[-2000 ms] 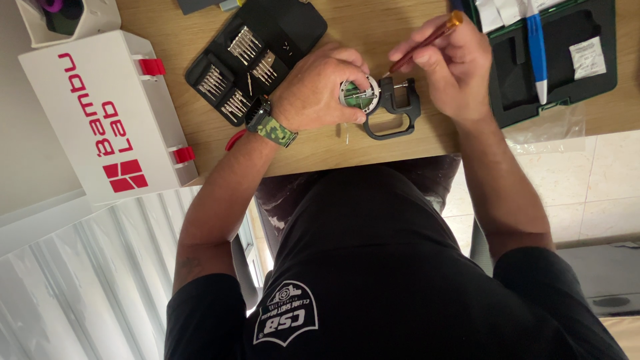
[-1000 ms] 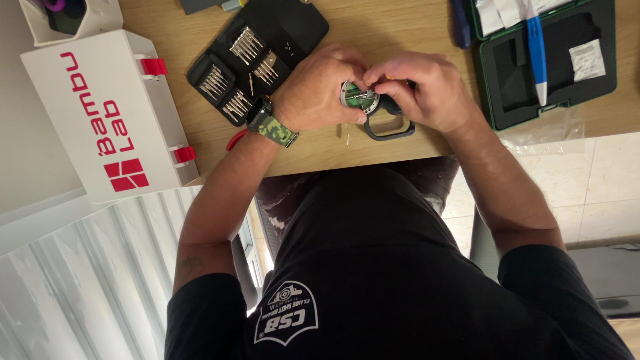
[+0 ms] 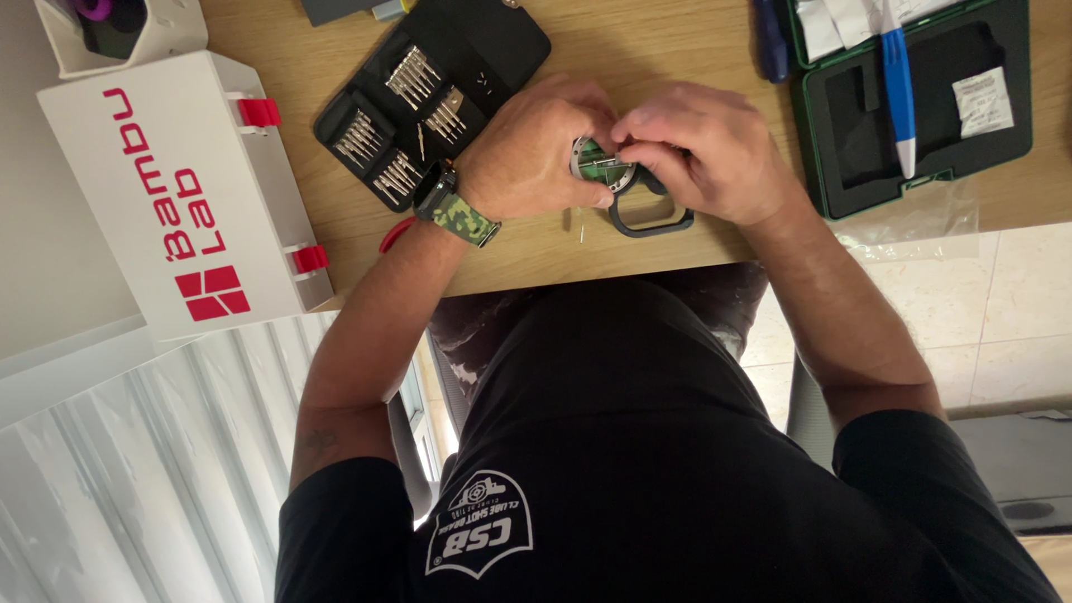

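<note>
My left hand (image 3: pixel 536 155), with a watch on a camouflage band (image 3: pixel 459 219) at the wrist, holds a round metal-rimmed part with a green circuit board (image 3: pixel 600 167) inside. From that part a dark looped frame (image 3: pixel 653 231) extends to the right and down, partly covered by my right hand. My right hand (image 3: pixel 712 151) has its thumb and fingertips pinched together at the right edge of the round part, at a small metal piece (image 3: pixel 618 158); whether the fingers grip it I cannot tell. A thin metal pin (image 3: pixel 582 226) is on the table just below.
A black case of precision screwdriver bits (image 3: pixel 394 109) stands open at the left. Further left is a white box with red latches (image 3: pixel 176 201). At the right lie a green foam-lined case (image 3: pixel 854 142), a blue and white pen-like tool (image 3: pixel 899 92), a dark blue handle (image 3: pixel 769 42) and a clear plastic bag (image 3: pixel 930 222).
The amber-handled tool seen in my right hand two seconds ago no longer shows. My right hand has moved left, down to the round part. My left hand has stayed in place.
</note>
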